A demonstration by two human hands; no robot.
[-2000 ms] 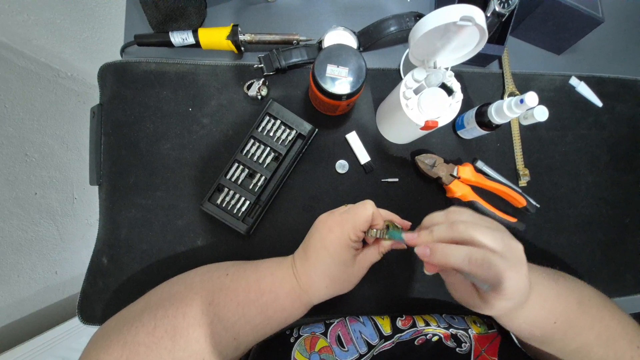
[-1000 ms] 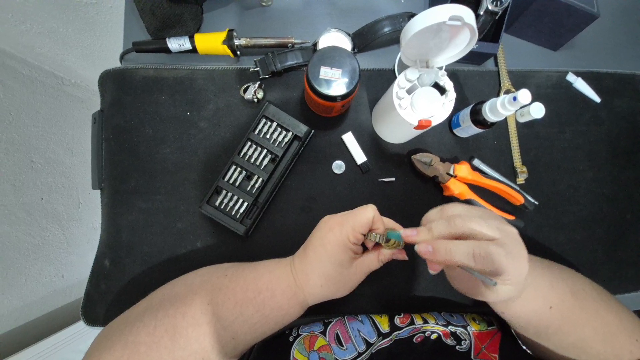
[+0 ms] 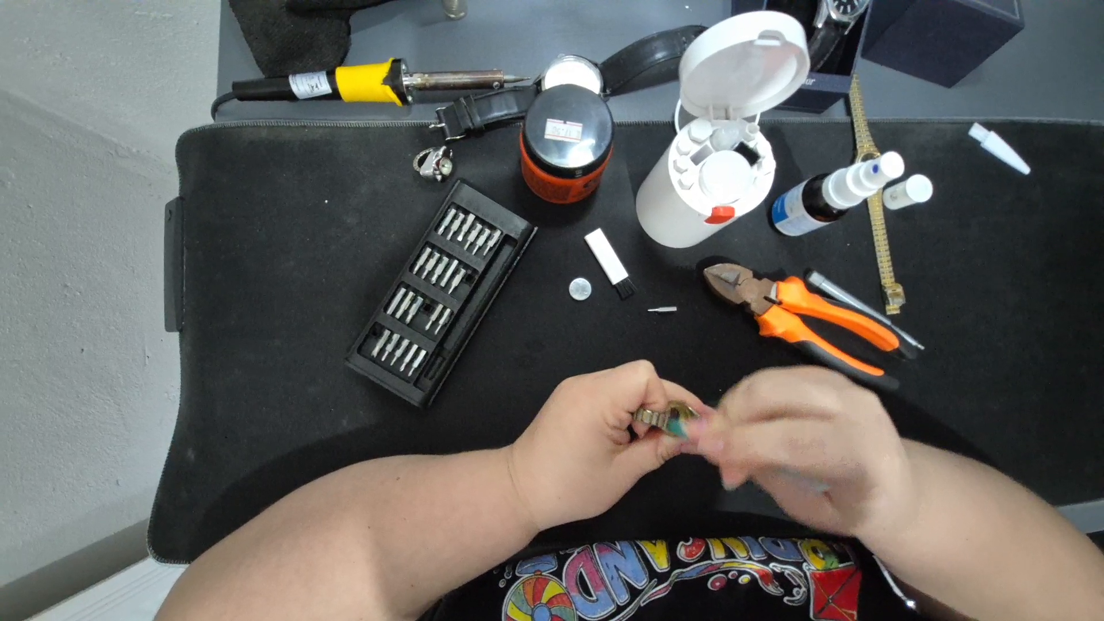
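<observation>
Low in the middle of the view, my left hand pinches a gold-coloured metal wristwatch with a link band between thumb and fingers. My right hand, blurred, has its fingertips against a small green piece at the watch. What that piece is, I cannot tell. A faint slim thing shows under the right palm, too blurred to name. Beyond the hands lie a small screwdriver bit, a white brush with black bristles and a round metallic disc.
A black case of screwdriver bits lies left of centre. Orange-handled pliers rest near a thin metal tool. Farther back stand a black-lidded red jar, a white lidded container and a spray bottle. A soldering iron lies behind.
The slim tool seen under my right hand one second ago is now only a blur. My left hand keeps its hold on the watch.
</observation>
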